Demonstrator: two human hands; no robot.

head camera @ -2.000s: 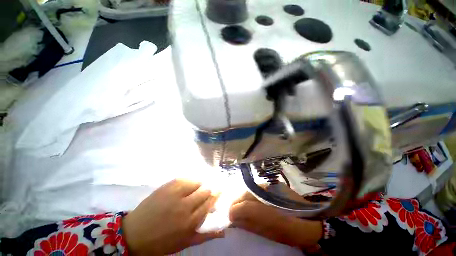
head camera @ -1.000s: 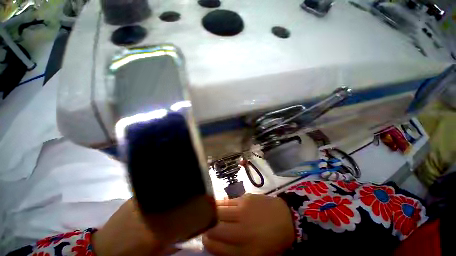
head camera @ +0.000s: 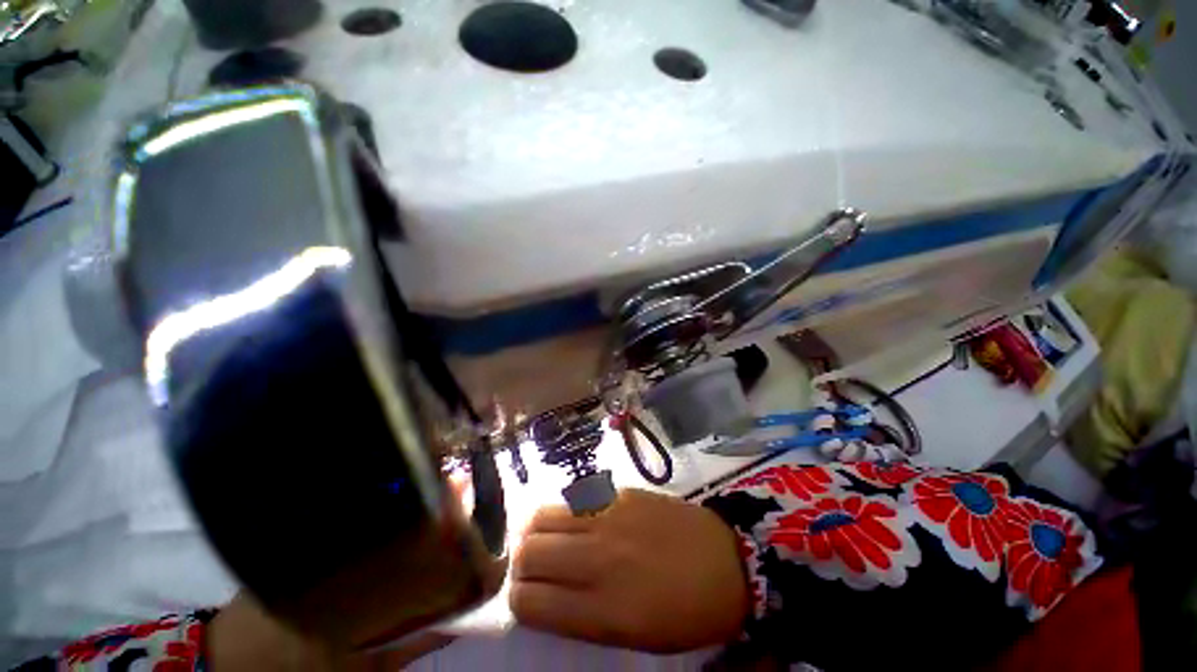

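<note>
The white sewing machine head (head camera: 788,145) with its blue stripe fills the upper view. A shiny curved metal guard (head camera: 289,394) looms large at left and hides the needle area and most of my left hand (head camera: 247,635). My right hand (head camera: 633,572) has its fingers curled beside the bright lamp glare, below the tension assembly (head camera: 667,328). A small patch of white fabric (head camera: 496,614) shows in the glare by my right fingertips. Whether either hand grips it is hidden.
White cut pieces (head camera: 92,565) lie at left. Blue-handled tools (head camera: 817,428) and a dark looped handle (head camera: 898,404) lie beyond my right forearm. A tray (head camera: 1074,383) with red spools (head camera: 1008,357) stands at right. Yellowish cloth (head camera: 1126,355) is at the far right.
The view has shifted right along the machine, so the guard now looms at left. My left hand has become mostly hidden behind it. My right hand stays near the needle area.
</note>
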